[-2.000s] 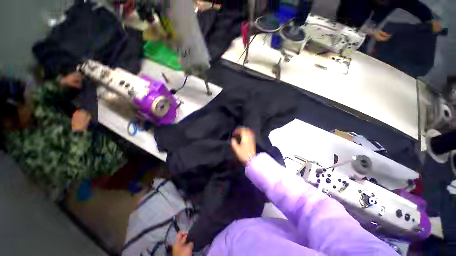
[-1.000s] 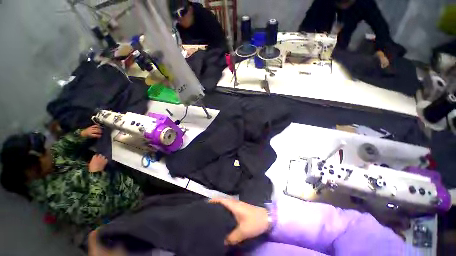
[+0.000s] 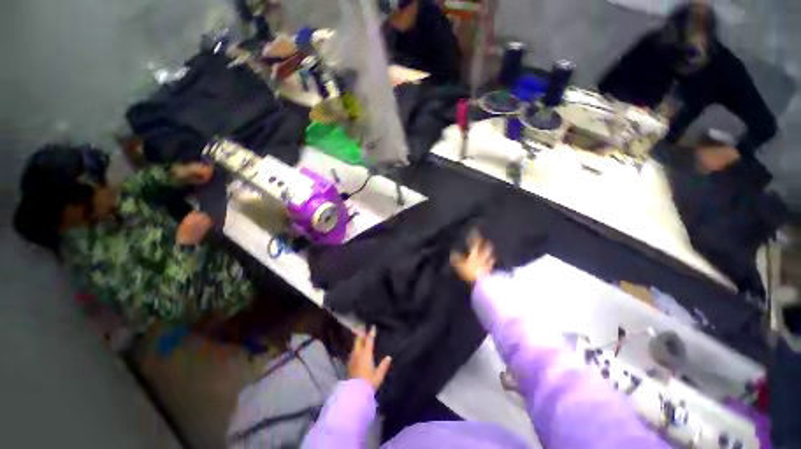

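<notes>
A large limp black garment (image 3: 413, 281) lies spread over the white table in front of me and hangs over its near edge. My right hand (image 3: 474, 259) is on or just above its upper part, fingers spread, slightly blurred. My left hand (image 3: 367, 359) is at its lower left edge, fingers apart. I cannot tell if either palm presses the cloth. The cloth's far part merges with the black cloth-lined trough.
My white sewing machine (image 3: 650, 395) is at the lower right, partly behind my sleeve. A purple-ended machine (image 3: 321, 210) and blue-handled snips (image 3: 281, 245) are at left, beside a seated person (image 3: 149, 237). A white-and-dark bundle (image 3: 281, 390) is low left. Others work behind.
The black piece my hands held low in front is no longer in them. Both hands have moved forward to the black garment on the table. The view has tilted.
</notes>
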